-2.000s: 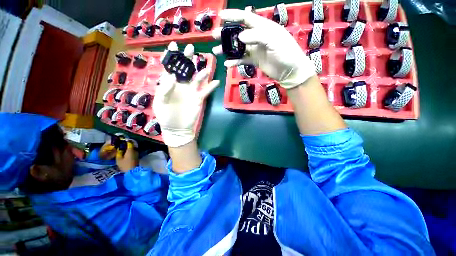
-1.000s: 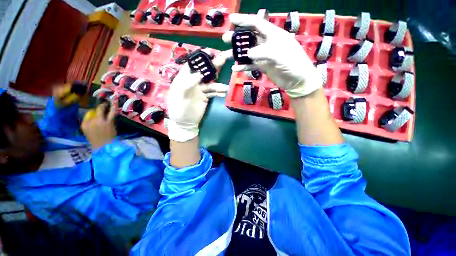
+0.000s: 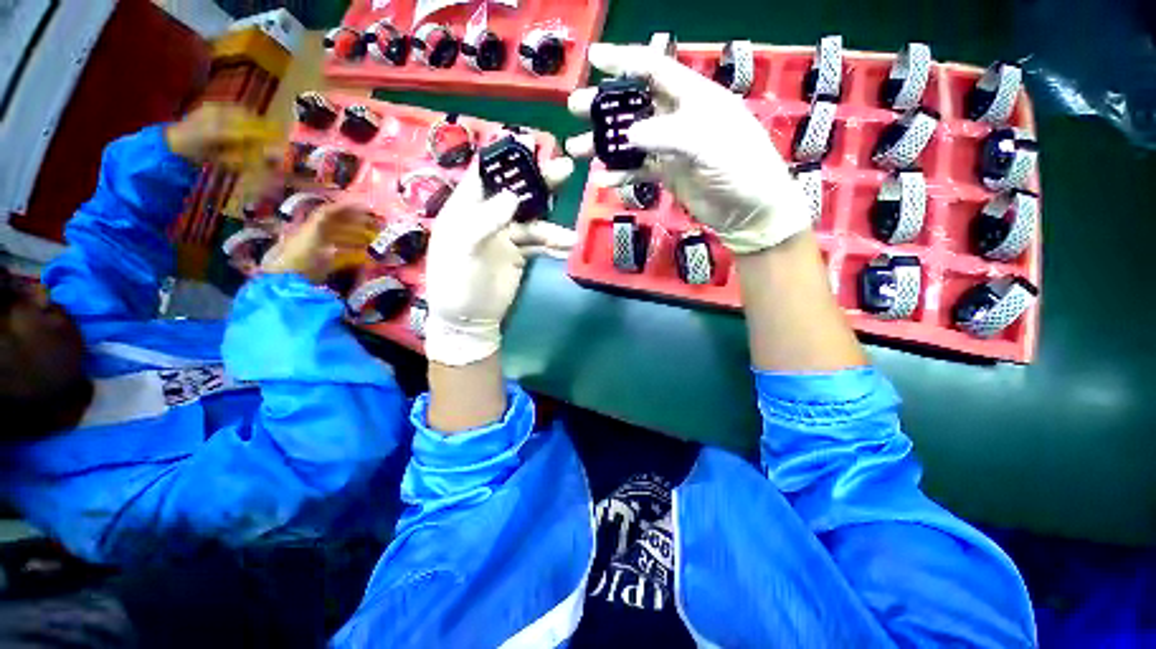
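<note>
My left hand [image 3: 472, 266], in a white glove, holds a black smartwatch [image 3: 513, 178] with its lit screen facing me, showing white marks. My right hand [image 3: 723, 159], also white-gloved, holds a second smartwatch [image 3: 621, 124] upright, its screen lit with white marks. The two watches are side by side and apart. My right hand and forearm hide part of the large red compartment tray [image 3: 811, 320], whose pockets hold watches with pale perforated straps. The screen text is too small to read.
Another red tray of watches [image 3: 380, 127] lies behind my left hand, and a third [image 3: 488, 79] at the back. At left a person in a blue smock [image 3: 254, 418] reaches over the near-left tray. Clear plastic film [image 3: 1090, 95] lies at the far right on the green bench [image 3: 1014, 418].
Both watches were dark or partly lit two seconds ago at left and right; they have come nearer each other and show changed white marks. The neighbour's hands have moved onto the left tray.
</note>
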